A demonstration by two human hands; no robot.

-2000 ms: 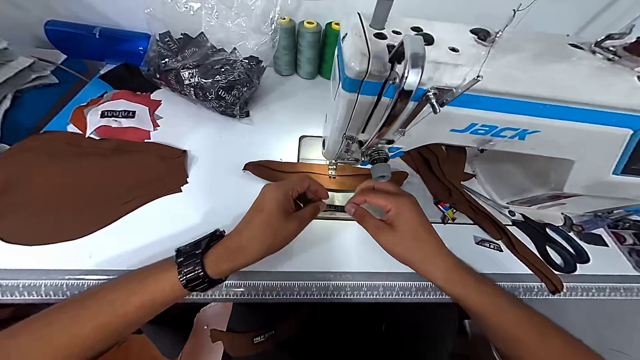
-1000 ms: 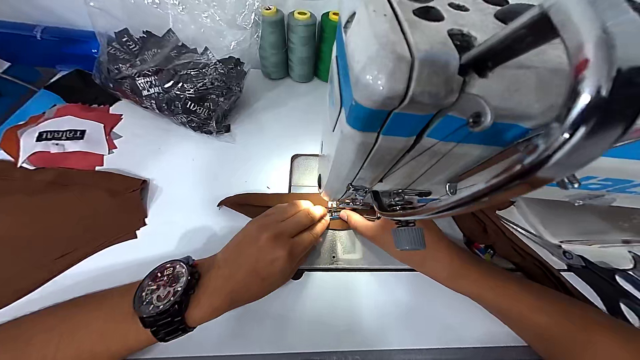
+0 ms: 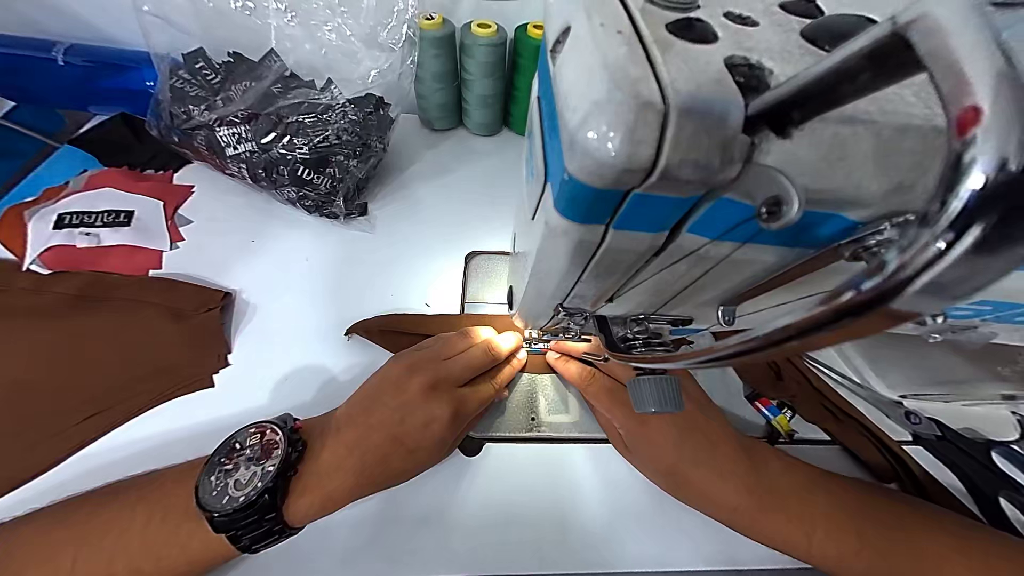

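A small woven label (image 3: 538,346) lies on a narrow brown fabric piece (image 3: 400,326) at the presser foot (image 3: 552,334) of a white and blue sewing machine (image 3: 592,136). My left hand (image 3: 424,392), below a wristwatch (image 3: 250,472), presses its fingertips on the fabric at the label's left edge. From the other side my right hand (image 3: 632,408) touches the fabric at the label's right edge, its fingers partly hidden under the machine head. The metal needle plate (image 3: 536,408) shows between the hands. The needle's tip is hard to make out.
Brown fabric panels (image 3: 104,344) and red and white pieces (image 3: 104,224) lie at left. Behind are a plastic bag of black labels (image 3: 280,136) and thread cones (image 3: 482,80). Black-handled scissors (image 3: 952,456) and a brown strip (image 3: 840,416) lie at right.
Two seconds ago both hands held a small thing just in front of the brown piece; now they press at the label by the presser foot. The view has moved much closer to the machine.
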